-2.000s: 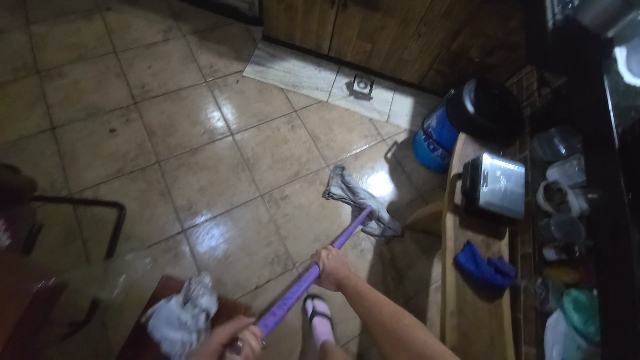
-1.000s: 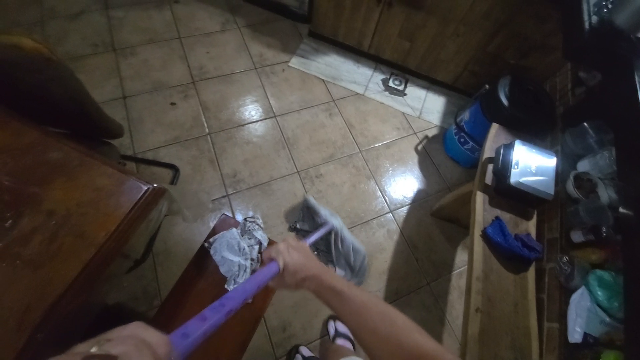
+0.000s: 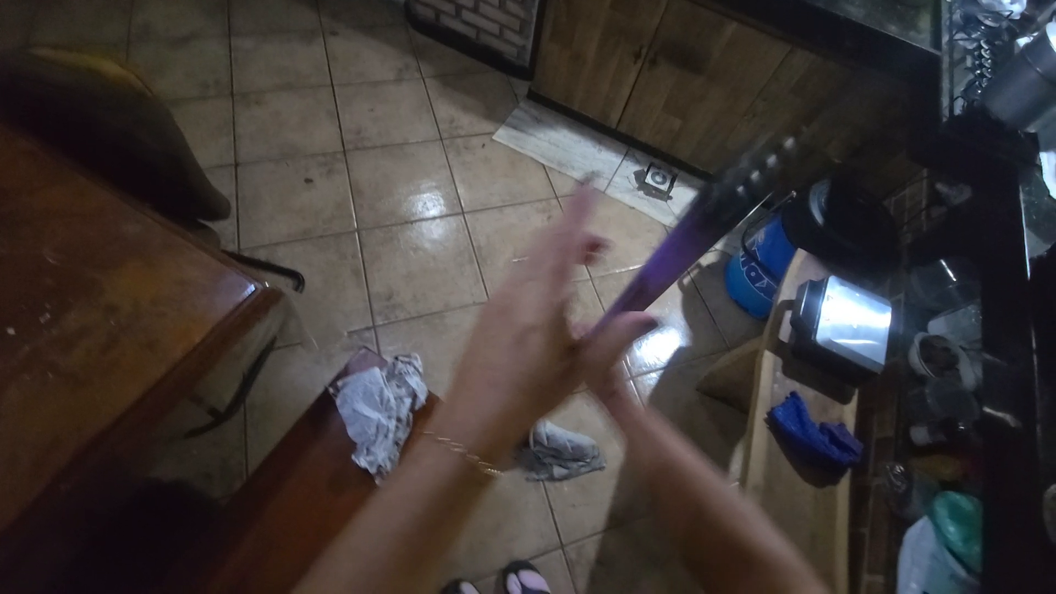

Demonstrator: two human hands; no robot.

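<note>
A purple pole (image 3: 672, 252) with a dark, blurred upper end slants up to the right in front of me. My right hand (image 3: 615, 351) is closed around its lower part. Beside it and partly over it, my left hand (image 3: 536, 322) is blurred, with fingers stretched upward; whether it touches the pole cannot be told. A grey wet cloth (image 3: 563, 452) lies on the tiled floor beneath my hands. On the wooden bench (image 3: 280, 470) at lower left rests a crumpled whitish cloth (image 3: 381, 408).
A wooden table (image 3: 115, 330) and a chair back (image 3: 115, 124) stand at left. To the right are a blue container (image 3: 755, 272), a wooden ledge (image 3: 763, 429) with a lit lamp (image 3: 846, 326) and a blue cloth (image 3: 813, 437), and several plastic containers. Wooden cabinets (image 3: 660, 66) are at the top.
The pole, which reached down to the grey cloth on the floor, now points up and away from it. My left hand has moved from the pole's near end up beside my right hand.
</note>
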